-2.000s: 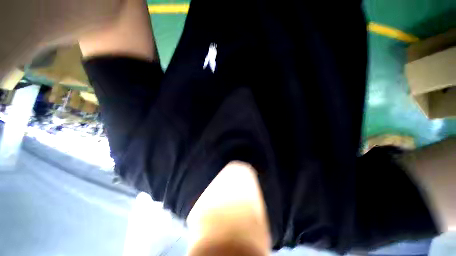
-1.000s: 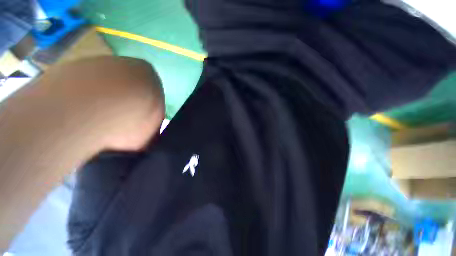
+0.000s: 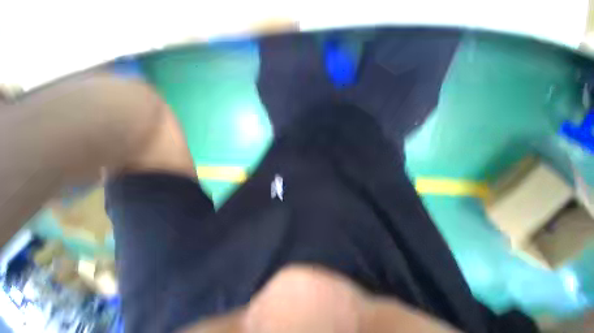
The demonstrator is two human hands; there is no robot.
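Note:
Neither of my hands can be made out. My bare left arm [image 3: 84, 123] comes out of a black sleeve and runs to the left edge, blurred. Only a bit of my right arm [image 3: 565, 323] shows at the lower right corner. My black shirt [image 3: 339, 221] with a small white mark fills the middle. The white bench [image 3: 365, 12] runs along the top, overexposed, and nothing on it can be made out. A small tan patch [image 3: 277, 26] at its edge is too blurred to name.
Dark trouser legs are below the bench edge, with a bright blue thing [image 3: 341, 62] between them. An open brown carton [image 3: 534, 201] is on the green floor [image 3: 449, 257] at right, near a yellow line [image 3: 449, 187]. Blurred clutter [image 3: 52, 279] lies at lower left.
The view has swung: the bench edge now spans the top, and the legs and blue thing show centrally. The left arm appears higher. The carton appears higher and turned.

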